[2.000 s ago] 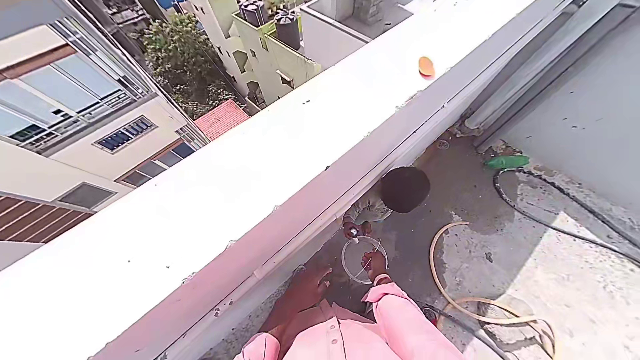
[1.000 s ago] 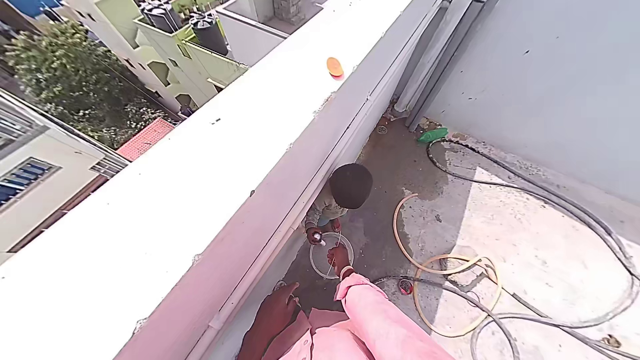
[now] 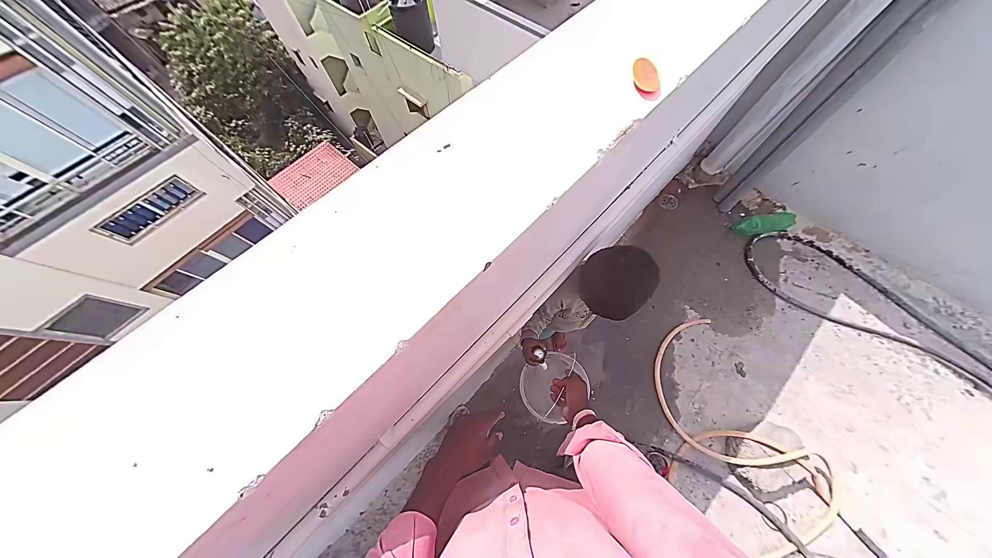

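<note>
My right hand (image 3: 571,393) is closed on the thin handle of a round, clear plastic bucket (image 3: 528,401) above the wet floor. To its left, my left hand (image 3: 474,438) hangs near the foot of the parapet with fingers apart and nothing seen in it. Across the bucket is another person (image 3: 618,283), seen from above, whose hand holds a small whitish thing, too small to name, at the rim. What the bucket holds cannot be told.
The white parapet (image 3: 434,232) runs diagonally, an orange disc (image 3: 645,76) on its top and buildings far below beyond it. A beige hose (image 3: 666,387), a black hose (image 3: 845,319) and a green plastic item (image 3: 764,223) lie on the concrete floor.
The view has swung left and back. My right hand stays at the bucket, and the other person stays beside it. No other plain change.
</note>
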